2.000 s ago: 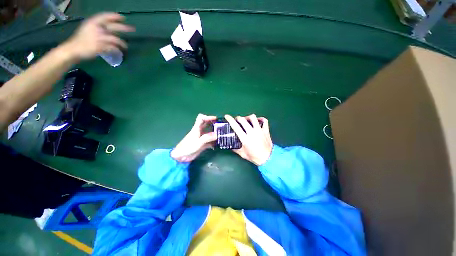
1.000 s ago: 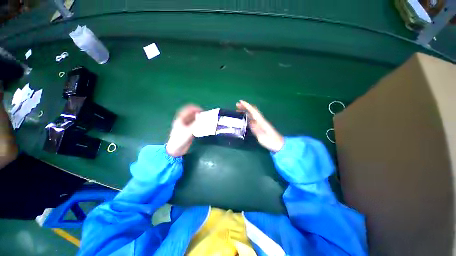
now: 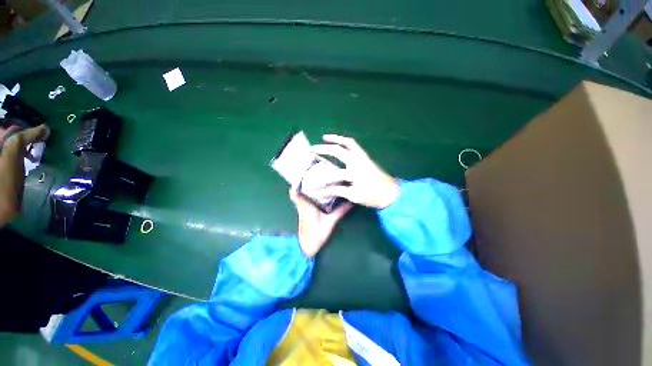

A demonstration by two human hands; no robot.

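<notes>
An open retail box [image 3: 291,159] with a white flap and a dark edge is in front of me, tilted. My left hand [image 3: 312,223] holds it from below. My right hand [image 3: 357,172] lies over its open end, fingers bent at the opening. Something pale shows under the fingers; I cannot tell what it is. Several glossy black boxes [image 3: 104,224] lie together at the left. A whitish protective bag [image 3: 89,74] stands at the upper left. A small white card [image 3: 174,79] lies to its right.
A large brown carton [image 3: 557,207] stands at the right. A pale ring [image 3: 470,158] lies beside it, a yellowish ring [image 3: 146,226] at the left. Another person's hand [image 3: 21,146] is at the left edge by a dark box. A blue stool [image 3: 107,314] stands below.
My left hand has moved under the box, which is now tilted. My right hand has closed in over its opening. Another person's hand has come into view at the left.
</notes>
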